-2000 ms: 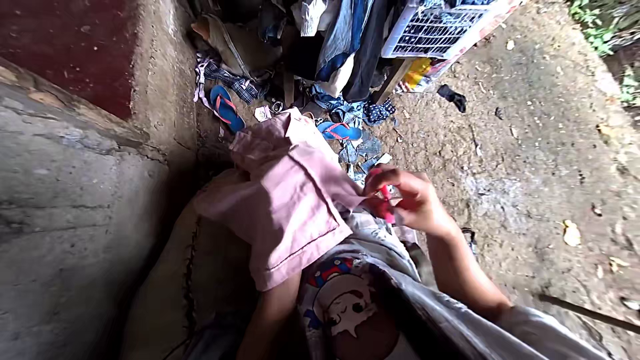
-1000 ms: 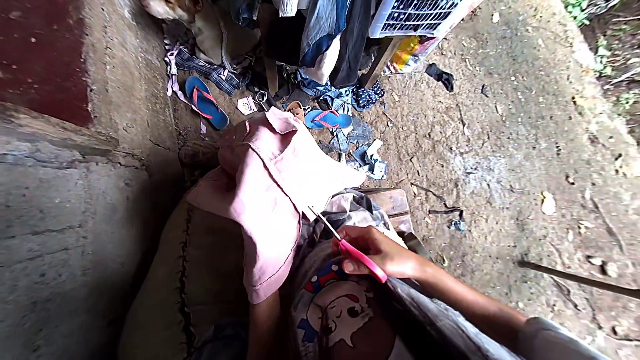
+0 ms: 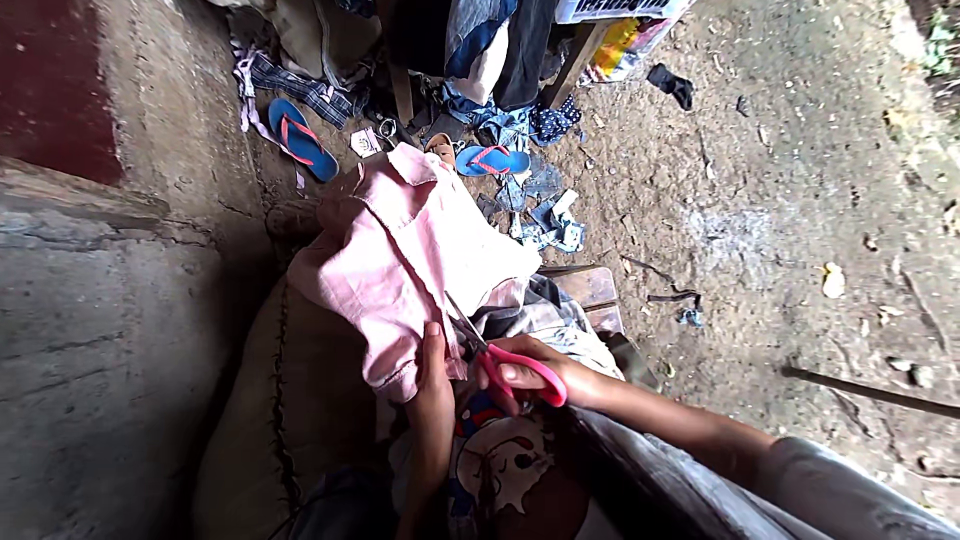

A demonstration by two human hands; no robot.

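My left hand (image 3: 433, 375) grips the lower edge of a pink cloth garment (image 3: 409, 247), its thumb lying on top near a seam. The garment spreads over my lap and up toward the blue flip-flops. In my right hand (image 3: 544, 371) is a pair of scissors (image 3: 521, 373) with pink handles, fingers through the loops. Their slightly parted blades point up and left, at the garment's edge beside my left thumb. Part of the lower blade is hard to make out against the cloth. Grey patterned cloth (image 3: 551, 319) lies under the scissors.
Blue flip-flops (image 3: 304, 140) and denim scraps (image 3: 551, 225) lie on the dirt ground. Ahead stand a wooden support (image 3: 577, 64) with hanging clothes and a white plastic crate (image 3: 615, 9). A stitched sack (image 3: 247, 427) and concrete wall (image 3: 97, 360) are at left, a wooden seat (image 3: 592, 296) beside me.
The scissors, upright in my raised right hand at first, have come down to the garment's lower edge. My left hand, hidden under the cloth before, now shows its thumb on top.
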